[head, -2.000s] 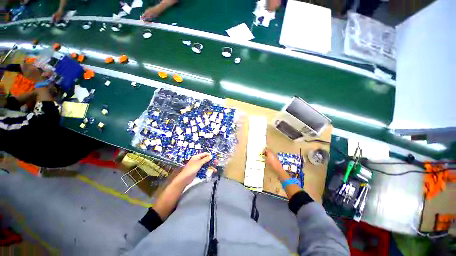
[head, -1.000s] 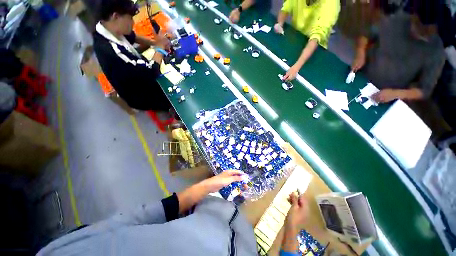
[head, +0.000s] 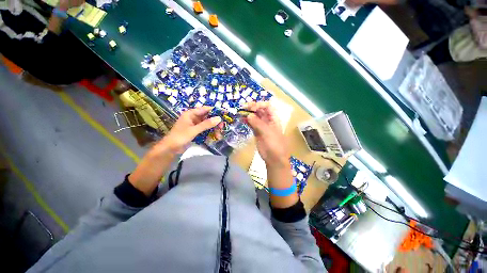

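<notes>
My left hand and my right hand are raised over the front edge of the tray, fingertips close together. Between them is a small circuit board module with a yellowish part and dark strands, pinched by both hands. Fingers and blur hide its details. Below and beyond lies a clear blister tray heaped with blue circuit boards bearing cream blocks. The pale adhesive pad sheet lies on the cardboard, partly hidden under my right hand and forearm.
An open white-grey bin, tape roll and smaller board cluster are right of my right forearm. Green-handled tools and black cables lie farther right. The green conveyor runs behind. Another person's arm is at upper left.
My right hand has left the pad sheet and moved left to meet my left hand at the module. The view has swung back down toward the bench.
</notes>
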